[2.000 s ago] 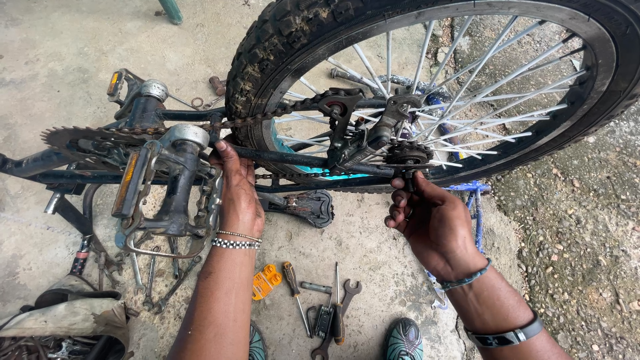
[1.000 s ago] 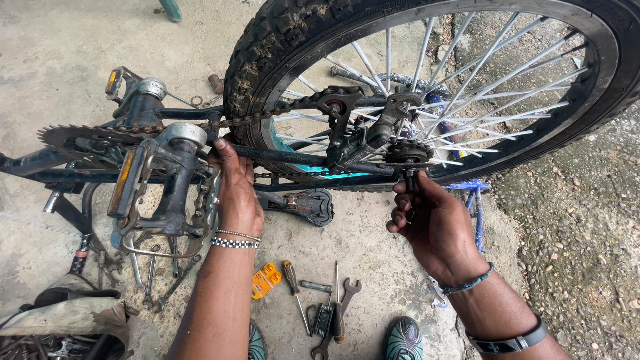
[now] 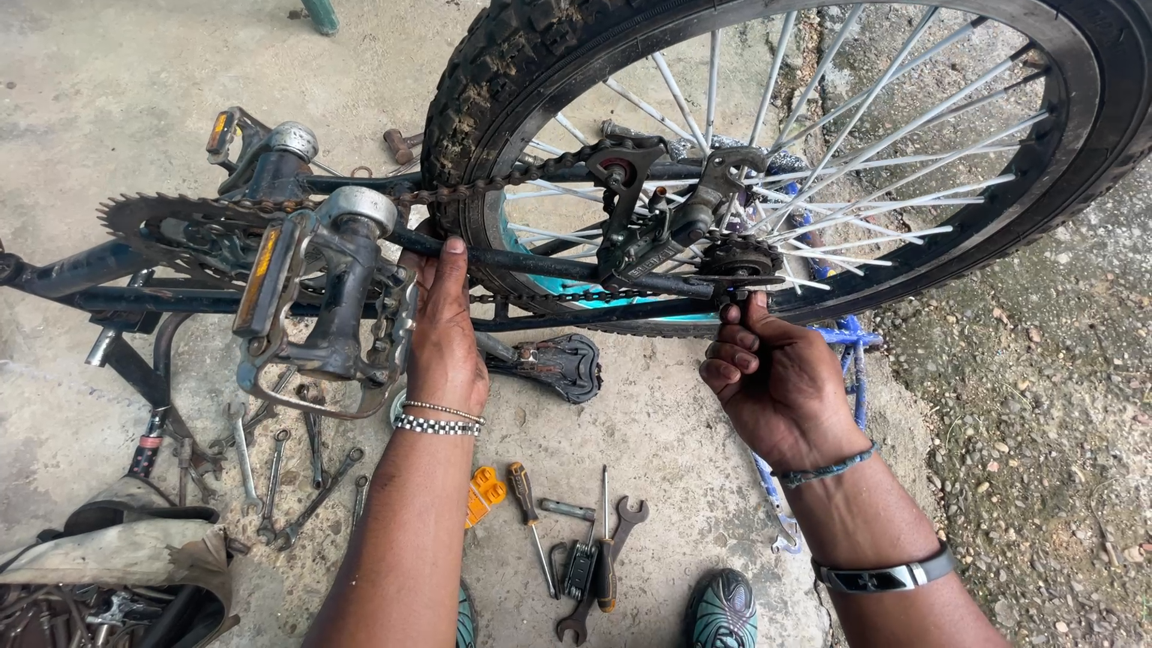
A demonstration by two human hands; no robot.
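An upturned bicycle's black frame tube (image 3: 540, 263) runs across the view, with its rear wheel (image 3: 1075, 108) at the upper right. My left hand (image 3: 445, 328) grips the frame tubes beside the pedal (image 3: 328, 297) and the toothed chainring (image 3: 162, 234); its fingers are partly hidden. My right hand (image 3: 778, 369) pinches a small nut or axle end (image 3: 738, 295) at the rear dropout between thumb and forefinger, just below the sprocket (image 3: 742, 259). The rusty chain (image 3: 504, 183) passes through the rear derailleur (image 3: 661, 229), above and left of my right hand.
Screwdrivers (image 3: 522, 493), an open-end wrench (image 3: 630, 522), a folding multi-tool (image 3: 580, 567) and an orange plastic piece (image 3: 484, 495) lie on the concrete. Several wrenches (image 3: 274, 486) lie further left, near a bag of parts (image 3: 117, 558). A saddle (image 3: 567, 364) and a blue frame (image 3: 855, 337) are below the bicycle.
The fingers of my right hand have shifted slightly around the axle end. My left hand stays in place on the frame.
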